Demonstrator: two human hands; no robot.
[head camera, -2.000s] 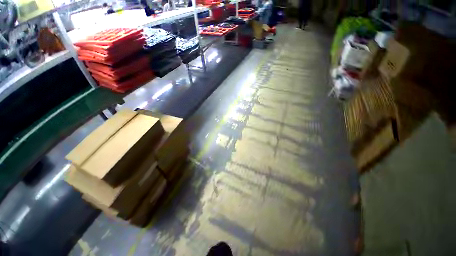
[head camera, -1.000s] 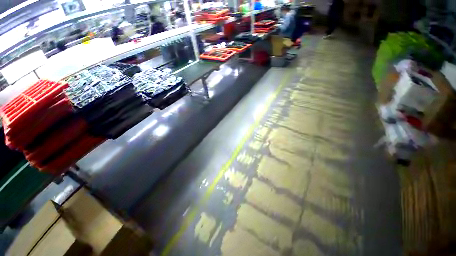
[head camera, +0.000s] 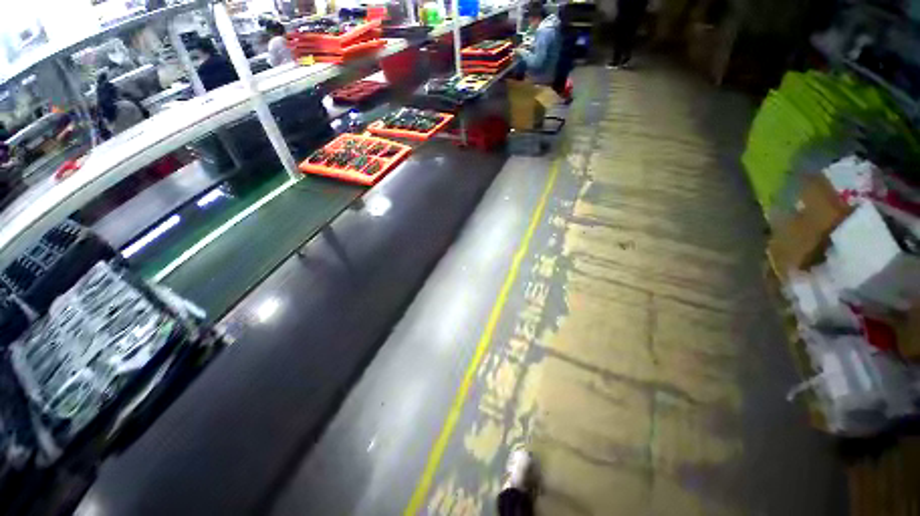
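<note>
Neither of my hands is in the picture. One of my shoes (head camera: 516, 472) shows at the bottom edge on the worn floor. Nearest at the left is a pile of shiny black trays (head camera: 96, 348). Beyond it, orange-red trays (head camera: 355, 158) holding small dark parts lie on the green bench (head camera: 264, 240); another orange-red tray (head camera: 412, 122) lies just behind.
A yellow line (head camera: 491, 325) runs along the grey floor. At right are bright green stacked sheets (head camera: 807, 131) and white boxes and bags (head camera: 870, 257). Ahead are a cardboard box (head camera: 528, 104), a person in light blue (head camera: 543, 48) and a standing person in dark clothes (head camera: 625, 30).
The view has moved forward along the walkway. The cardboard boxes and near orange-red stack have left the view. The black trays, far benches and right-hand pile are closer. My shoe now shows.
</note>
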